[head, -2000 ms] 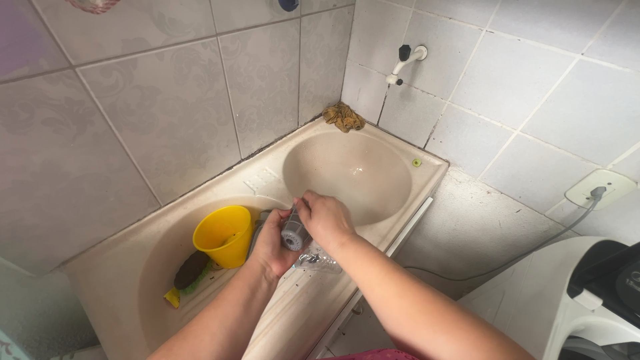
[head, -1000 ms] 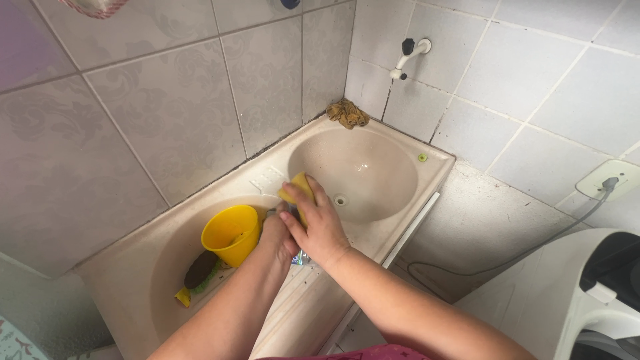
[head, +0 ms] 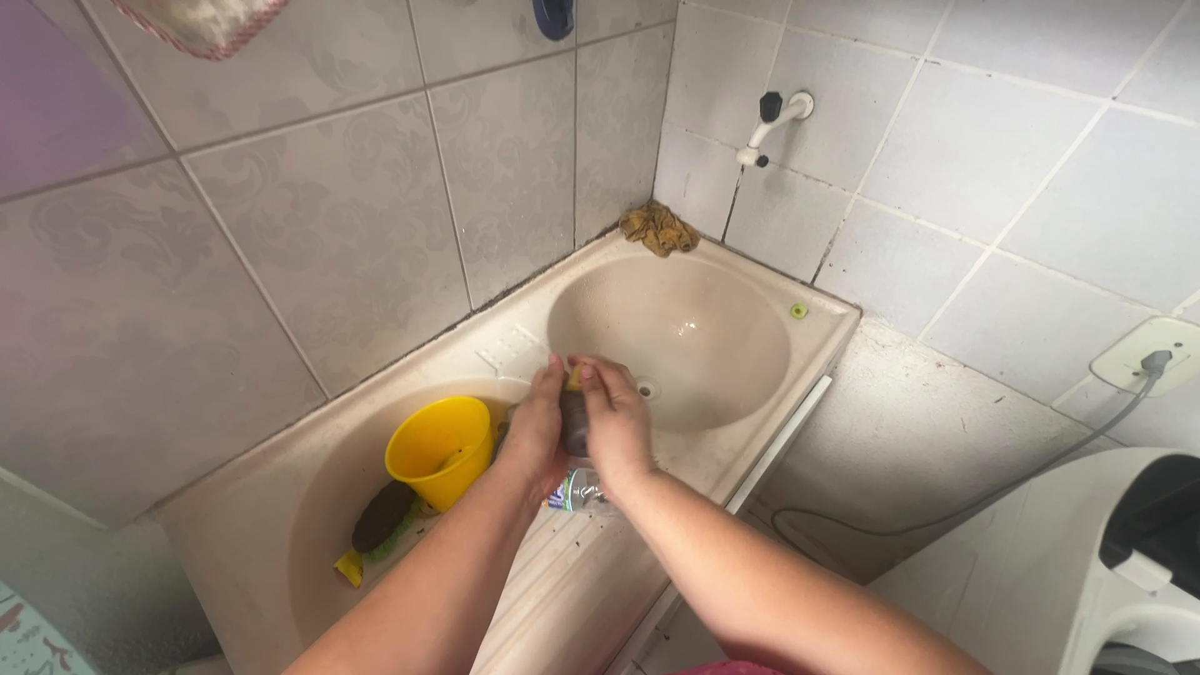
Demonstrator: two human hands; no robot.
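My left hand [head: 536,427] and my right hand [head: 614,417] are together over the ridge of a beige double-basin sink [head: 797,403], both closed around a dark grey object [head: 575,427] whose kind I cannot tell. A bit of yellow sponge [head: 576,378] shows between the fingers of my right hand. Just beneath the hands, a clear plastic bottle [head: 586,490] with a label lies on the ribbed part of the sink. To the left, a yellow plastic cup [head: 441,450] stands tilted in the left basin, beside a dark brown oval object [head: 384,518] on something green.
A crumpled brown cloth [head: 659,228] lies at the back corner, below a wall tap [head: 771,127]. A small yellow piece [head: 349,568] is in the left basin. A green ring [head: 799,310] sits on the right rim. A power cord [head: 1022,483] runs toward a white appliance [head: 1012,562].
The yellow sponge, raised on top of my right fingers one second ago, is now mostly hidden between the hands. The dark grey object shows more than it did then.
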